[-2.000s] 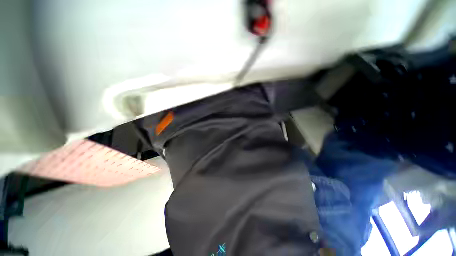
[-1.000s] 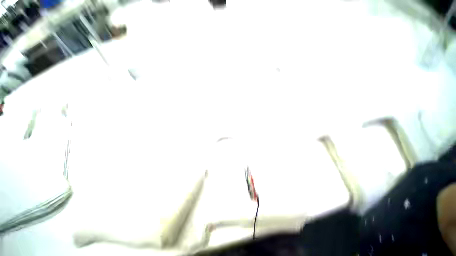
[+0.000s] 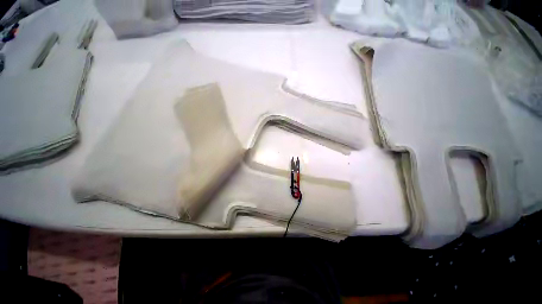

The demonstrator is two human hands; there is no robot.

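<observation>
The cut panel [image 3: 142,119] lies on top of a stack in the middle of the table, its U-shaped cutout opening to the right. A beige turned-back panel part [image 3: 208,136] lies folded over its face. The thread snips [image 3: 295,178], with red and black handles and two dark blades pointing away from me, lie across the inner edge of the panel's near arm. Their thin black cord [image 3: 292,217] runs toward the table's front edge. Neither of my hands is in view.
The left panel stack [image 3: 41,107] lies at the left. The second panel stack [image 3: 437,95], with a rectangular cutout, lies at the right. A flat stack [image 3: 246,10] is at the back. Clear plastic bags [image 3: 511,71] lie far right. A pink printed sheet [image 3: 74,267] shows below the table.
The view has swung from my dark clothing up to the table and steadied. Panels and stacks now show clearly. The snips lie in view without a hand on them.
</observation>
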